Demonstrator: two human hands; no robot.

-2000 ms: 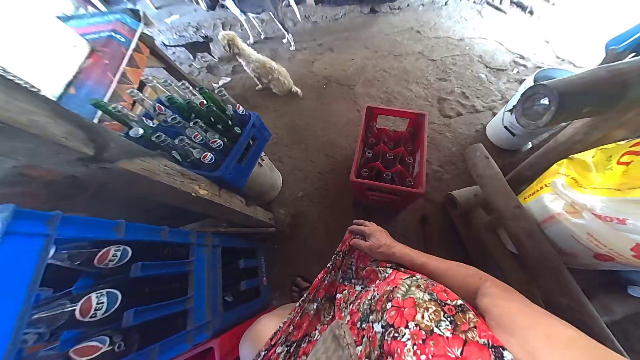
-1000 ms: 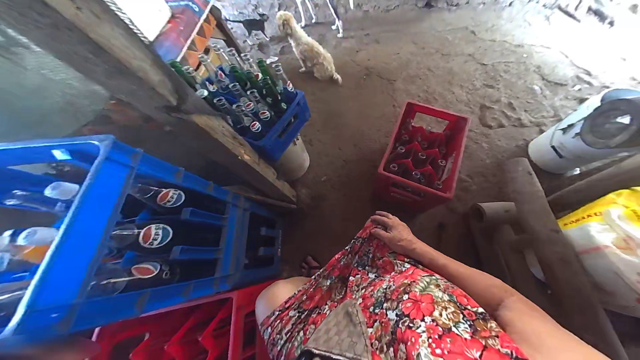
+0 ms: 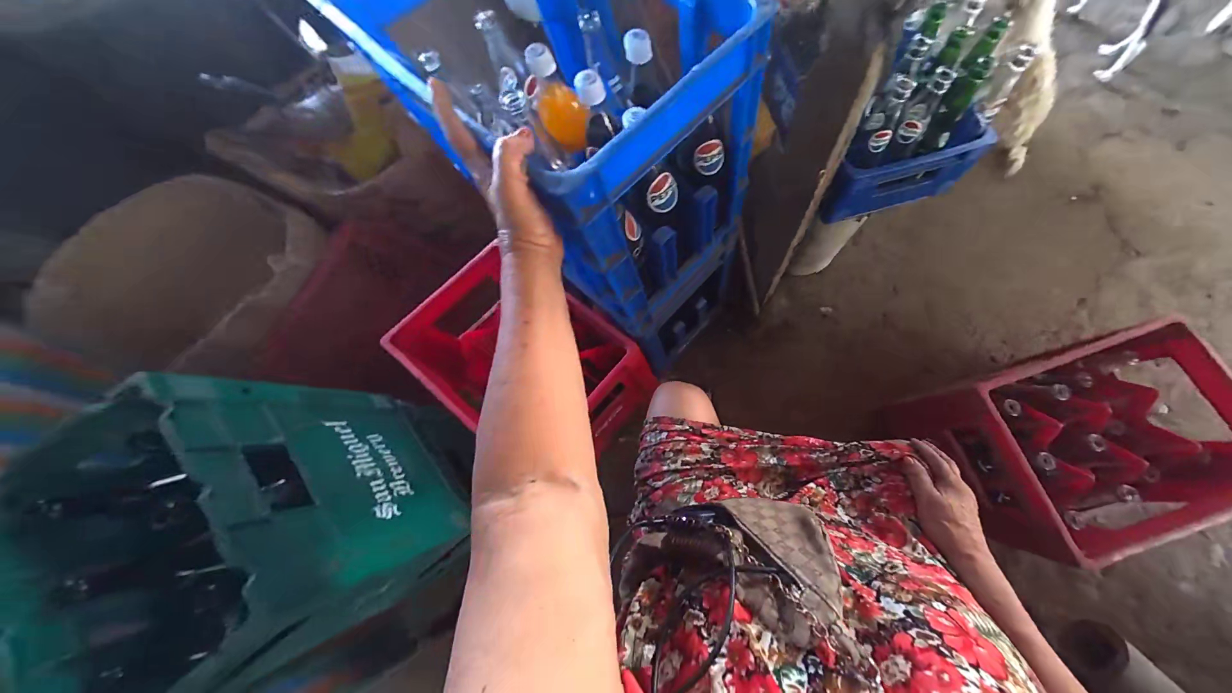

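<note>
My left hand [image 3: 520, 197] grips the rim of the top blue plastic crate [image 3: 664, 111] at the upper middle, thumb over the edge. Glass bottles stand in that crate, among them a bottle of orange drink [image 3: 561, 115] and dark Pepsi bottles [image 3: 663, 192]. My right hand [image 3: 945, 500] lies on the red floral dress [image 3: 885, 587] over my thigh, fingers at the cloth's edge; whether it pinches the cloth is unclear. Beside it, a red crate [image 3: 1035, 472] with bottles stands on the ground. Another red crate [image 3: 616, 404] sits below my left forearm.
A green crate [image 3: 318, 481] with dark bottles stands at the lower left, near a sack [image 3: 164, 269]. At the upper right, a small blue crate [image 3: 910, 183] of empty-looking bottles rests on a pale bucket [image 3: 825, 245]. Behind it is a light-furred dog [image 3: 1030, 96]. A pipe [image 3: 1121, 659] lies at the lower right.
The view has swung far to the left. My left hand has come into view and now holds the blue crate's rim. My right hand is still at the dress.
</note>
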